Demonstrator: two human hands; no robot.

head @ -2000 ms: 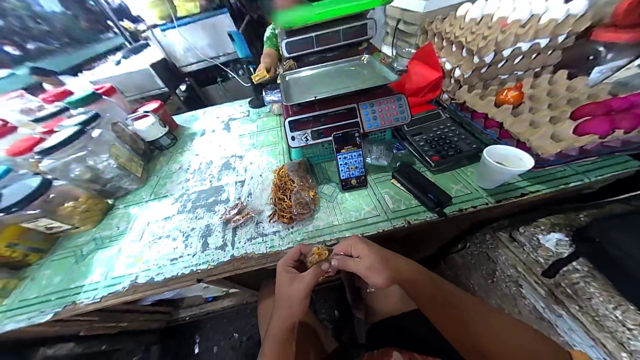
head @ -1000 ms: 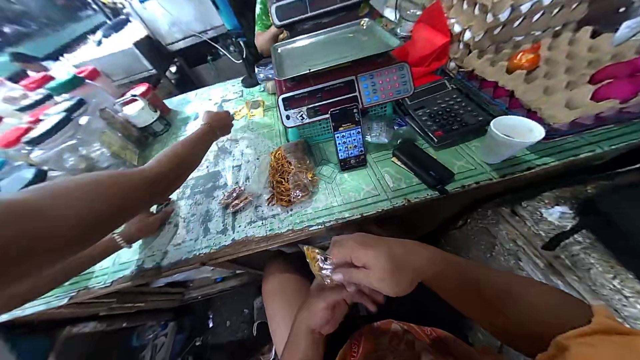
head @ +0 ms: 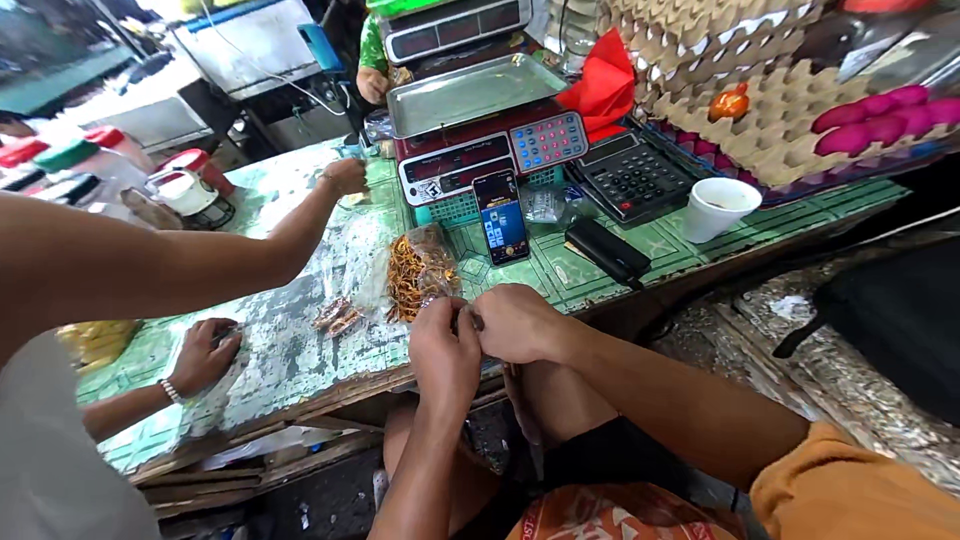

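Observation:
My left hand (head: 444, 345) and my right hand (head: 519, 322) meet at the near edge of the green-patterned counter, fingertips pinched together. Whatever lies between them is mostly hidden; a small shiny bit shows at my left fingertips. Just beyond my left hand lies a clear plastic bag of brown, curly strips (head: 409, 277), which look like rubber bands or dried food. Left of it are small clear packets with reddish-brown contents (head: 337, 316). A smartphone (head: 500, 217) with a lit screen leans upright against the red digital scale (head: 487, 150).
A black calculator (head: 634, 176), black pouch (head: 609, 249) and white foam cup (head: 720, 210) stand to the right. Egg trays (head: 787, 112) are beyond. At left, another person's arm (head: 247, 262) reaches over the counter near lidded jars (head: 180, 187); their other hand (head: 202, 356) rests on it.
My hands have come up to the counter's edge; the yellowish packet seen in them earlier is now mostly hidden. The other person's reaching arm, absent two seconds ago, stays over the counter.

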